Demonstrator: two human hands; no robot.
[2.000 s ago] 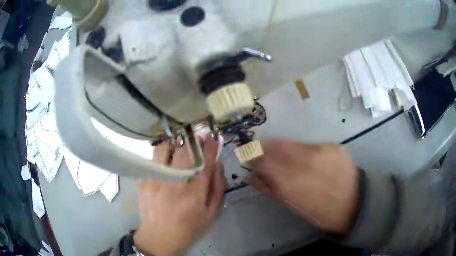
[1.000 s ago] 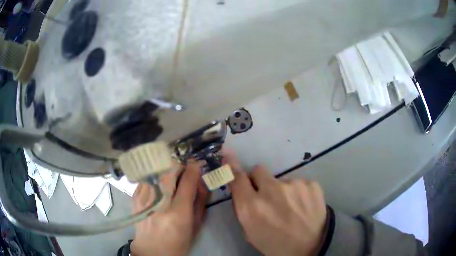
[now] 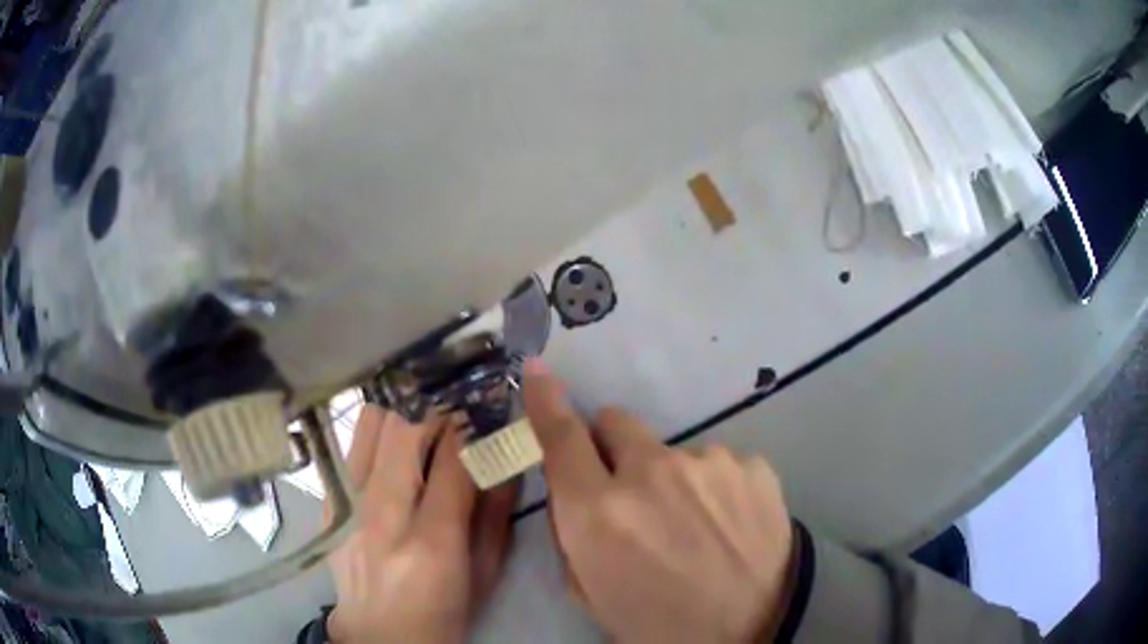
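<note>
The sewing machine head [image 3: 441,138] fills the upper left, with a larger ribbed knob [image 3: 232,443] and a smaller ribbed knob [image 3: 501,453] near the needle area. My left hand [image 3: 409,535] lies left of the smaller knob, its fingertips hidden behind the metal parts. My right hand [image 3: 667,528] lies right of that knob, its index finger reaching up to the shiny metal at the needle area. No work piece shows clearly at my fingers, so I cannot tell whether either hand holds one. The needle and presser foot are hidden.
White fabric strips [image 3: 932,138] lie fanned on the machine bed at the upper right. A black smartphone [image 3: 1098,208] lies right of them. White pointed pieces [image 3: 239,513] are heaped at left, partly behind the machine. A white sheet [image 3: 1035,535] shows beyond the table's rounded edge.
The view has shifted, so the machine head and knobs sit further left. My right hand has come from beside the knobs to the needle area, close to my left hand.
</note>
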